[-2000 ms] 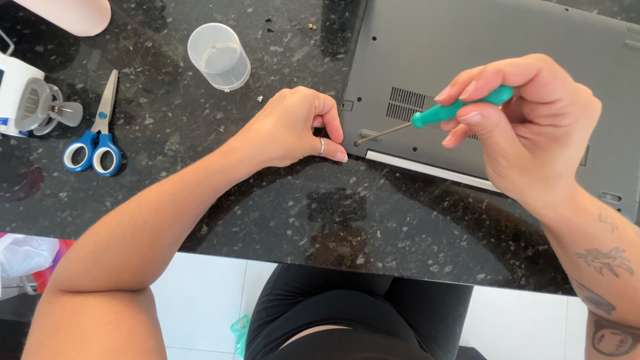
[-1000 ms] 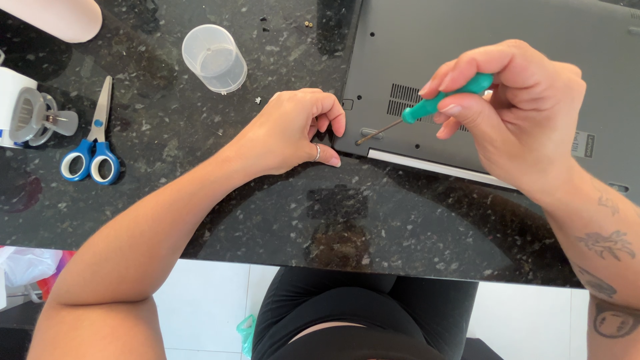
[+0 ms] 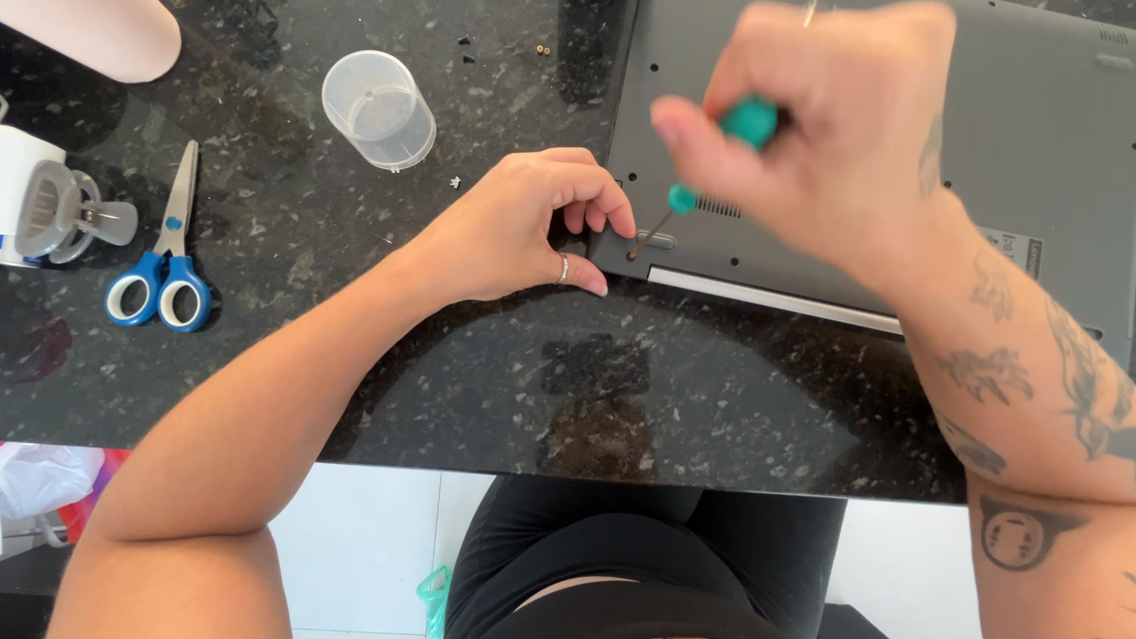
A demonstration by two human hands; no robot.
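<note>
A grey laptop [image 3: 852, 115] lies underside up on a dark speckled stone countertop. My right hand [image 3: 808, 133], slightly blurred, grips the green handle of a screwdriver [image 3: 682, 199]. The metal shaft slants down to a screw hole near the laptop's near left corner, beside a rubber foot [image 3: 655, 240]. At that same corner rests my left hand [image 3: 550, 222], its fingertips on the laptop's edge and its thumb, with a ring, just below the corner. Whether a screw sits under the tip cannot be seen.
A clear plastic cup [image 3: 380, 111] stands left of the laptop, with small dark screws [image 3: 466, 51], brass-coloured pieces [image 3: 543, 51] and a small silvery piece [image 3: 455, 183] nearby. Blue-handled scissors [image 3: 167, 257], a white dispenser-like object [image 3: 44, 204] and a pale pink object [image 3: 106, 35] lie farther left.
My right hand has turned over and closed more around the screwdriver handle, and the screwdriver stands steeper. My left hand has stayed at the laptop's corner.
</note>
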